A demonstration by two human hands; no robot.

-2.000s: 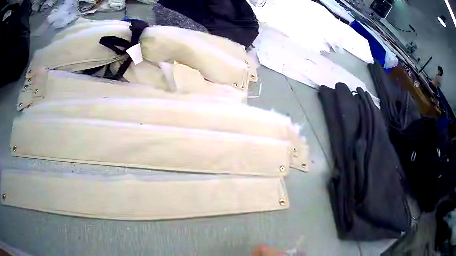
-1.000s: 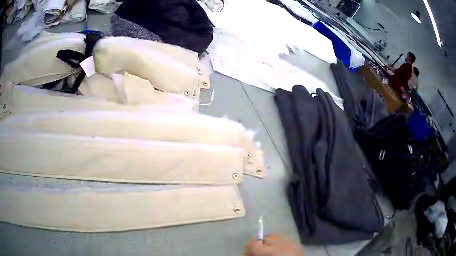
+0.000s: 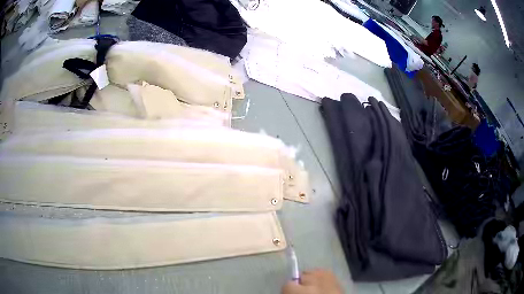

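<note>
My right hand [image 3: 313, 282] shows at the bottom edge, partly cut off, with a thin white pen [image 3: 295, 265] in its fingers. The pen points up, just right of the snapped end of the nearest cream strip [image 3: 138, 240]. More long cream strips [image 3: 138, 184] with fuzzy white edges lie fanned behind it, with small brass-coloured snaps at their right ends. Behind them lies a curled cream bundle [image 3: 166, 66] held by a black tie [image 3: 103, 51]. My left hand is out of the picture.
Dark folded fabric [image 3: 385, 189] lies right of the strips. A black bundle [image 3: 212, 26] and white sheets [image 3: 310, 34] lie beyond. White rolls [image 3: 64, 14] are at the far left, black cloth [image 3: 465, 178] at the right. People stand in the far right background.
Since two seconds ago the view has turned right, and my right hand has come further into the picture with the pen. The strips lie as before.
</note>
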